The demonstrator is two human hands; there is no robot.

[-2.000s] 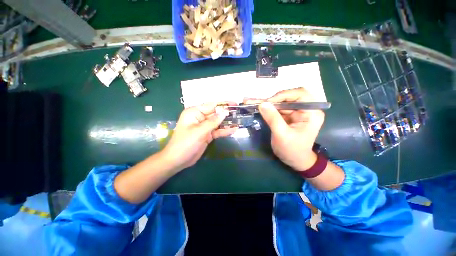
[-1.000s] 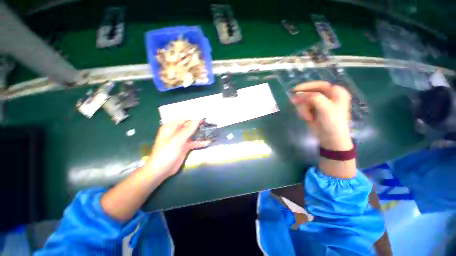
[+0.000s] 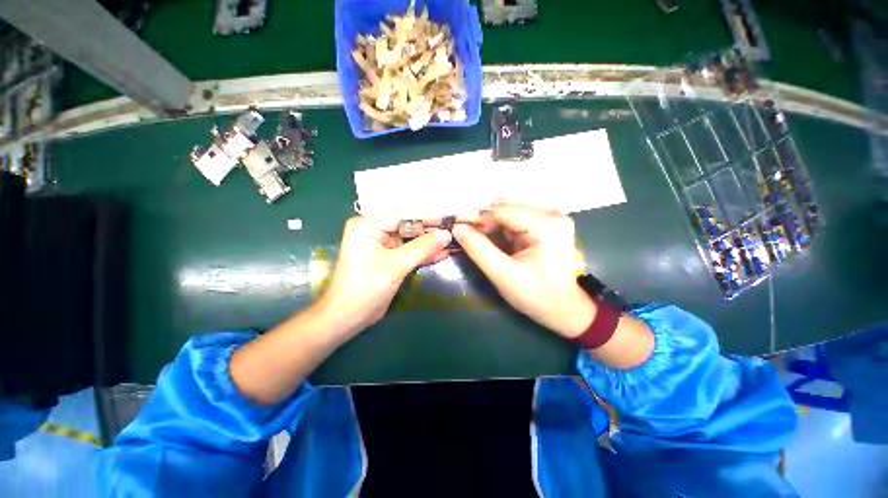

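Observation:
My left hand (image 3: pixel 362 267) holds a small black-and-silver electronic module (image 3: pixel 425 229) between its fingertips, in front of the white sheet. My right hand (image 3: pixel 531 258) meets it from the right, with thumb and fingers closed on the module's right end. The fingers hide much of the module. No tweezers show in my right hand. The white sheet (image 3: pixel 574 170) lies flat on the green bench behind my hands, and another black unit (image 3: pixel 507 136) rests at its back edge.
A blue bin (image 3: pixel 362 124) of beige pieces stands at the bench's back edge. Metal-cased units (image 3: pixel 261 163) lie left. A small white square (image 3: pixel 294 224) lies left of my hands. A clear blister tray (image 3: pixel 711 185) is at right. Dark trays (image 3: pixel 73 282) stand far left. A metal rail borders the belt.
My right hand has come back from the blister tray to the module. The tweezers seen in it two seconds ago no longer show. The view has shifted between frames.

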